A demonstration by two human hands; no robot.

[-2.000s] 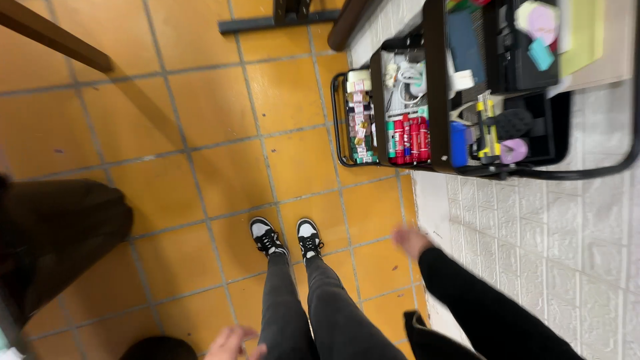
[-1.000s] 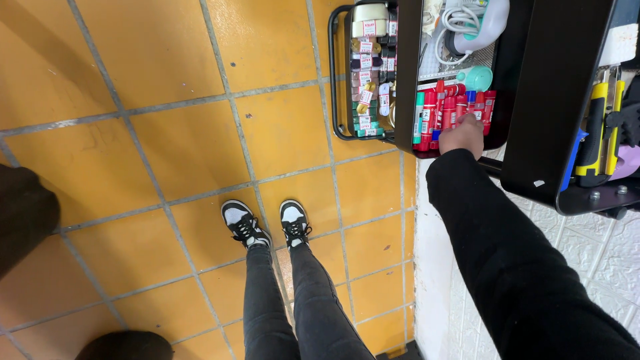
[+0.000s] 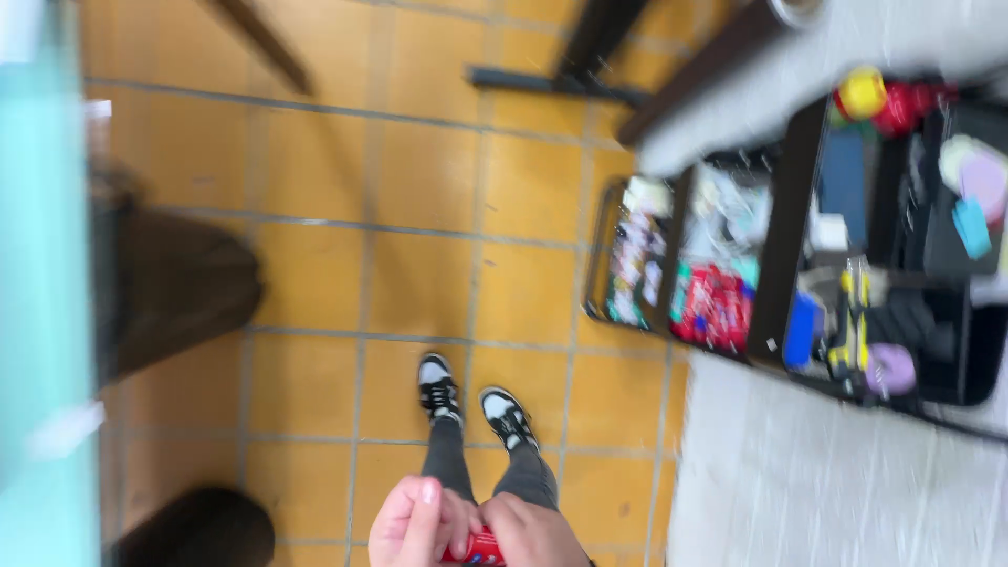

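At the bottom centre my right hand (image 3: 535, 531) is closed around a small red tube or marker (image 3: 479, 547), of which only a short middle part shows. My left hand (image 3: 424, 520) is beside it, its fingers curled against the other end of the red item. Which hand bears the grip is partly hidden by the fingers. Up and to the right, a black tiered cart (image 3: 768, 315) holds a bin of similar red tubes or markers (image 3: 713, 307), blurred by motion. Both hands are well away from the cart.
A teal table edge (image 3: 47, 315) runs along the left. Beside it stand a dark brown stool or seat (image 3: 189, 291) and a dark round shape (image 3: 197, 528). Black table legs (image 3: 559, 83) rise at the top. A white textured wall (image 3: 835, 488) lies at lower right.
My right hand, which was in the cart's bin of red tubes a second ago, is now at the bottom centre with a red item. My left hand has come into view beside it. The view has pulled back.
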